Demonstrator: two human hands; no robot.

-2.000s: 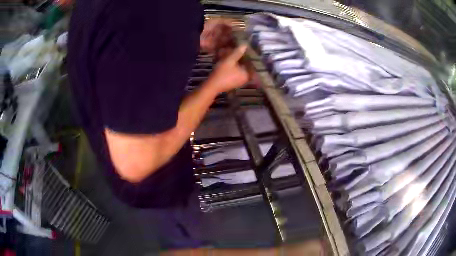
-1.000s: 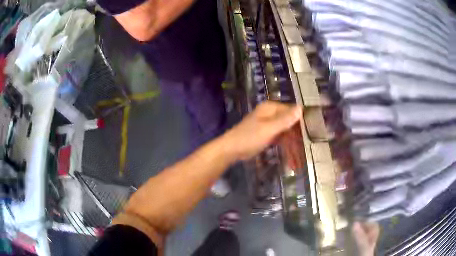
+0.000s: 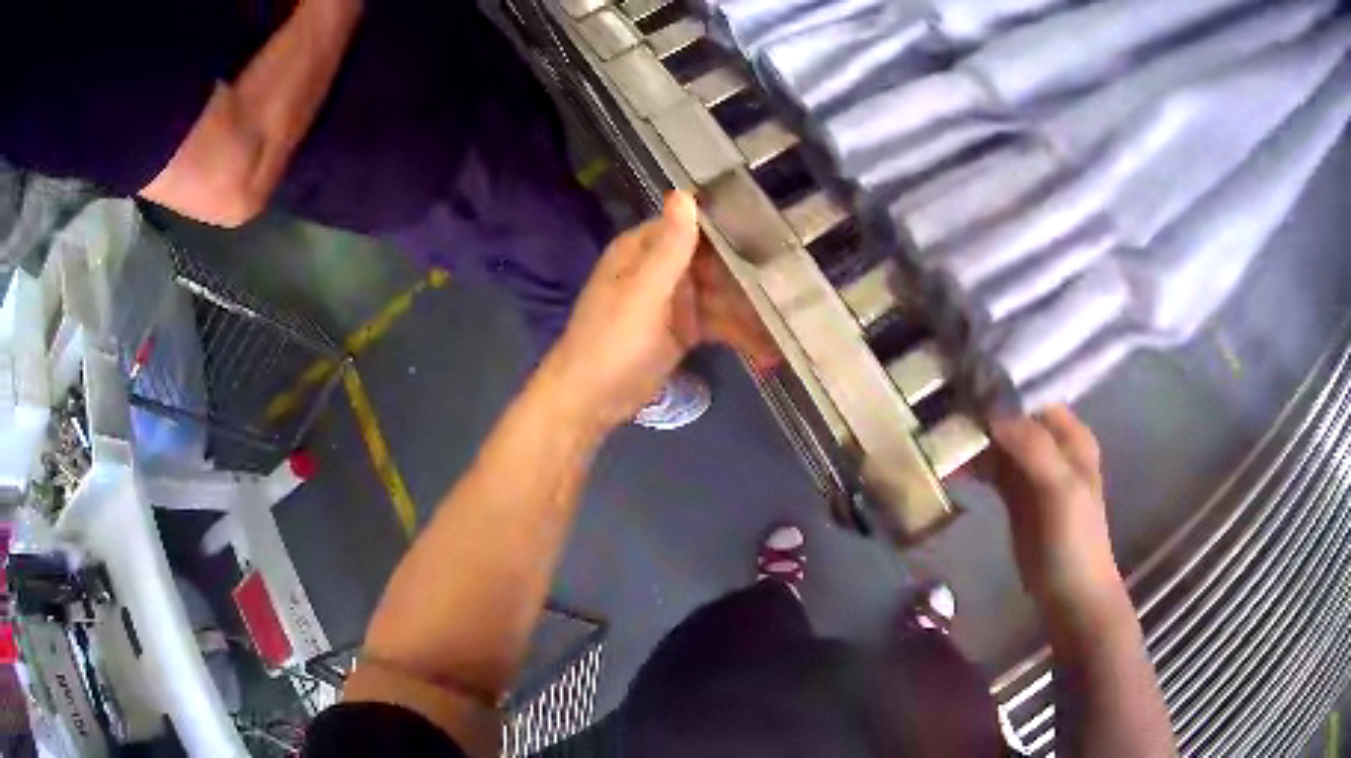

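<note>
A metal pleating frame (image 3: 808,289) runs from the top middle down to the centre right, its end bar on the left and flat cross rods behind it. A lavender-grey curtain (image 3: 1022,163) lies in pleats on it, its gathered edge beside the bar. My left hand (image 3: 630,319) is shut on the end bar, thumb on top and fingers underneath. My right hand (image 3: 1045,459) is at the frame's lower corner, fingers closed around a rod end by the curtain's edge; its fingertips are partly hidden.
Another person's arm (image 3: 245,133) and dark clothing are at the upper left. A white cart or stand (image 3: 141,563) with items stands at the left. Wire racks (image 3: 237,341) are near it. Curved metal rods (image 3: 1245,592) fill the lower right. Yellow lines (image 3: 378,452) mark the floor.
The frame is tilted now, and its lower corner shows at the centre right. My left hand has moved up and left along with the bar. My right hand has come up to the corner.
</note>
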